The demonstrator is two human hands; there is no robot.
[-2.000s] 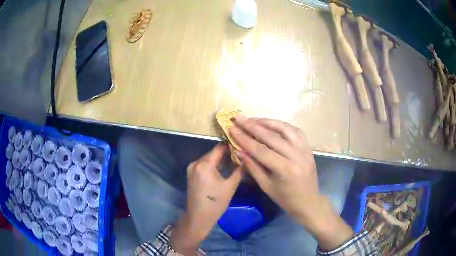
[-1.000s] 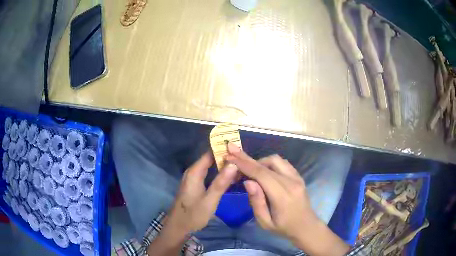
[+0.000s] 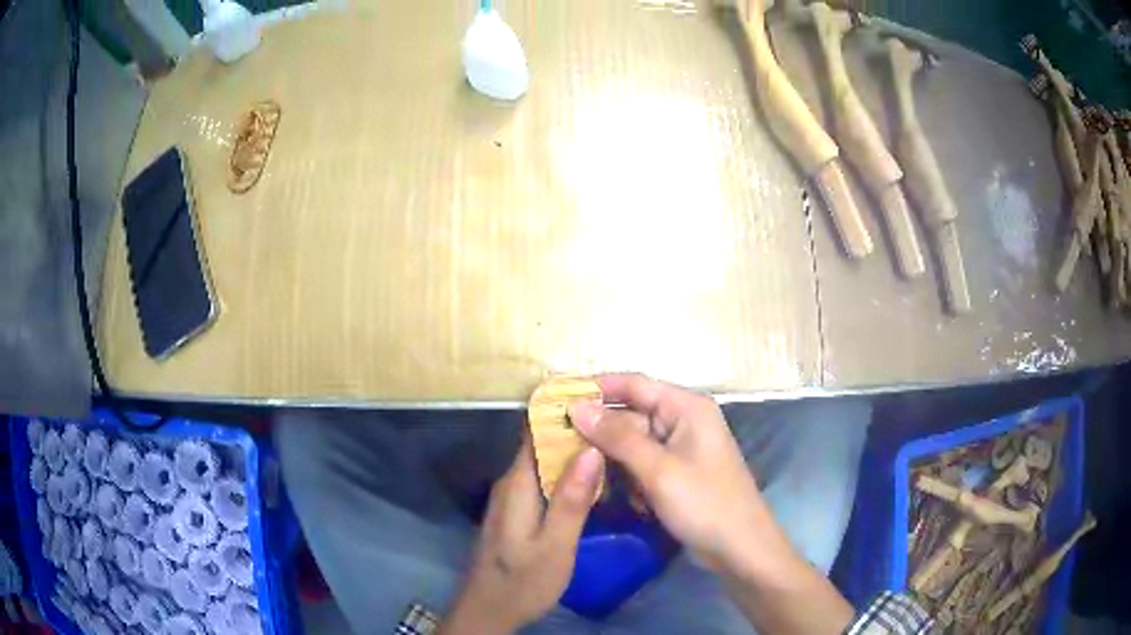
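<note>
A striped wooden sole plate (image 3: 554, 434) is held upright between both hands at the table's front edge. Its flat side with a small dark hole faces me. My left hand (image 3: 527, 533) grips its lower part, the thumb on its face. My right hand (image 3: 657, 453) holds its upper right side, with a fingertip near the hole. Whether a leg handle is behind the plate is hidden. Another sole plate (image 3: 254, 146) lies grooved side up at the table's left.
A white glue bottle (image 3: 495, 57) stands at the back, another bottle (image 3: 230, 30) at far left. A smartphone (image 3: 169, 254) lies left. Three glued legs (image 3: 856, 124) lie right, beside a leg pile (image 3: 1091, 186). Blue crates stand left (image 3: 267, 533) and right (image 3: 902, 521). A black cable hangs left.
The view has shifted, showing more of the table's back. From two seconds ago, the plate has turned to show its flat face, and the fingers of my right hand have shifted on it.
</note>
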